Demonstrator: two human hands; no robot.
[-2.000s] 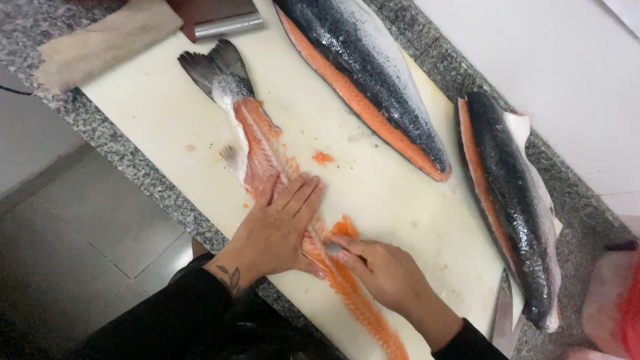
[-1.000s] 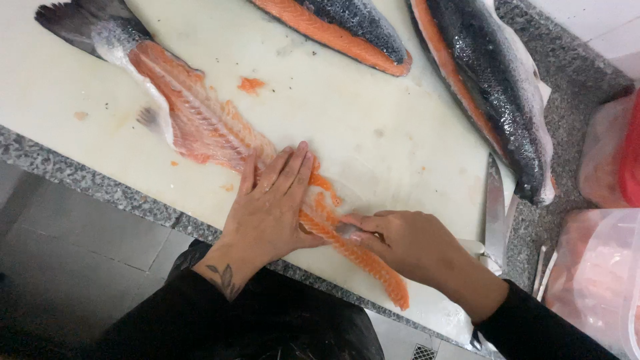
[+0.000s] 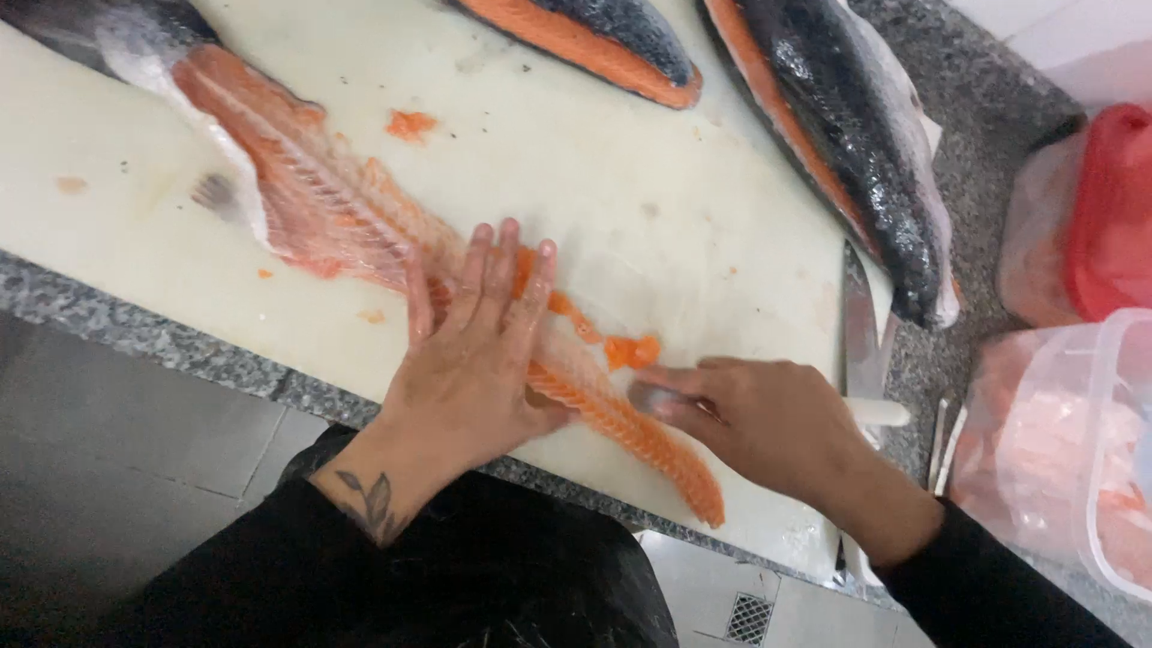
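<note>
A salmon backbone [image 3: 337, 193] with the tail on lies diagonally across a white cutting board [image 3: 576, 162]. My left hand [image 3: 477, 342] lies flat on its middle, fingers apart, pressing it to the board. My right hand [image 3: 756, 414] is shut on a metal spoon [image 3: 655, 396], its blurred bowl beside the lower end of the backbone. Scraped orange flesh [image 3: 633, 351] lies just above the spoon, and another scrap [image 3: 411, 125] sits higher on the board.
One salmon side [image 3: 585, 49] lies at the top, another [image 3: 837, 135] at the upper right. Knives [image 3: 862, 324] rest at the board's right edge. Beyond stand a red-lidded container [image 3: 1044, 225] and a clear plastic tub [image 3: 1062, 432] on the granite counter [image 3: 981, 99].
My right hand has moved a little away from the backbone along with the spoon. More loose flesh lies beside the bone. The view has shifted right and closer.
</note>
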